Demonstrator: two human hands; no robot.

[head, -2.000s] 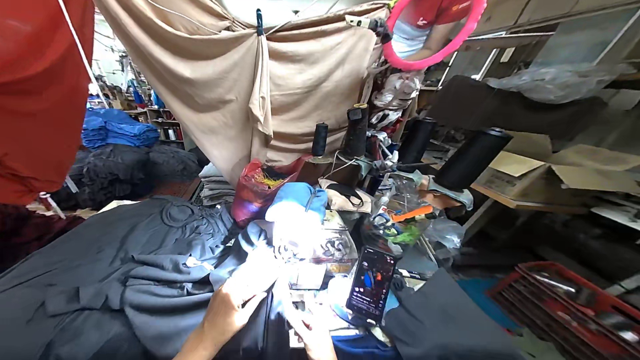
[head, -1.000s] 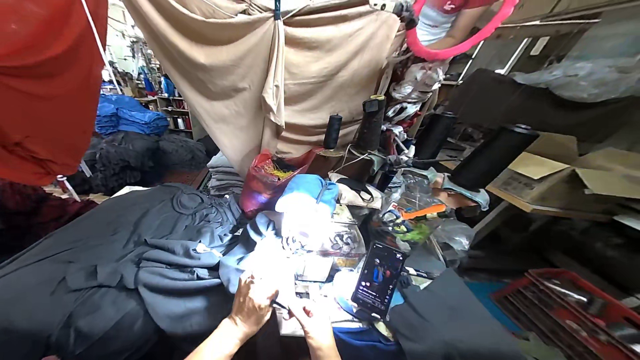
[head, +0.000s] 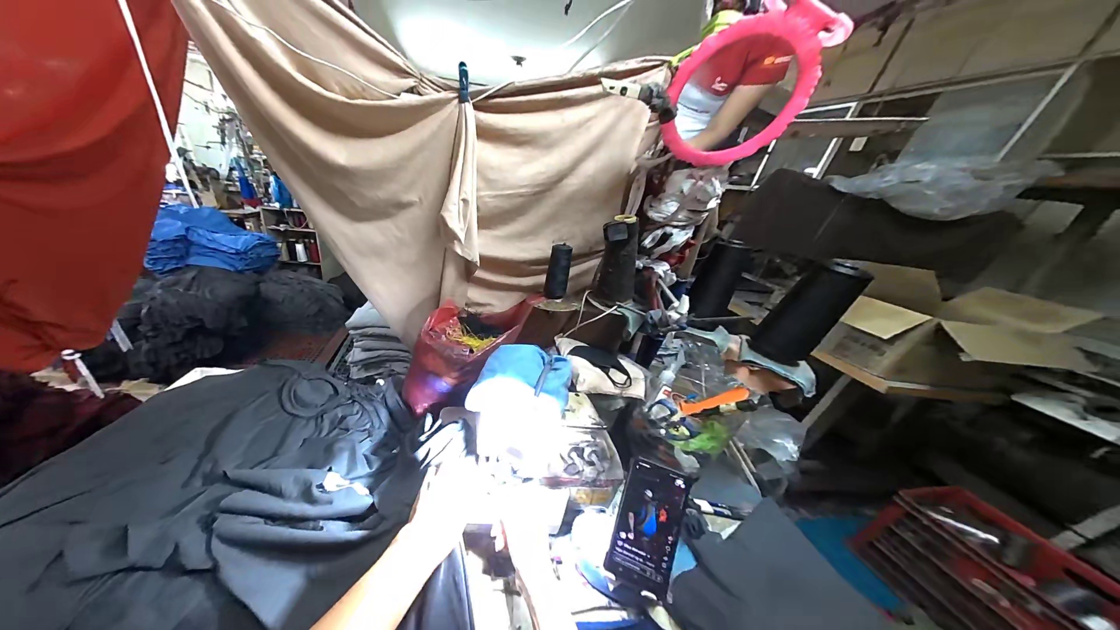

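Strong glare washes out much of my left hand [head: 451,507], which is at the edge of dark grey fabric [head: 289,516] beside a machine under a blue cloth cover [head: 521,372]. My right hand [head: 523,525] is close by on the right, also bleached by the light, so its fingers do not show. Whether either hand holds anything cannot be told. A lit smartphone [head: 649,529] stands upright to the right of my hands. Behind it sits a clear plastic box [head: 586,459] of small dark parts.
Black thread cones [head: 809,311], a red plastic bag [head: 446,359] and an orange-handled tool [head: 715,401] stand or lie beyond. A cardboard box [head: 945,341] and a red crate [head: 989,542] are at right. A beige curtain [head: 542,184] hangs ahead; a person shows in a pink-framed mirror [head: 678,140].
Both hands have moved forward into the bright glare at the machine. One second ago they were nearer, below the brightest area, with their fingers partly visible.
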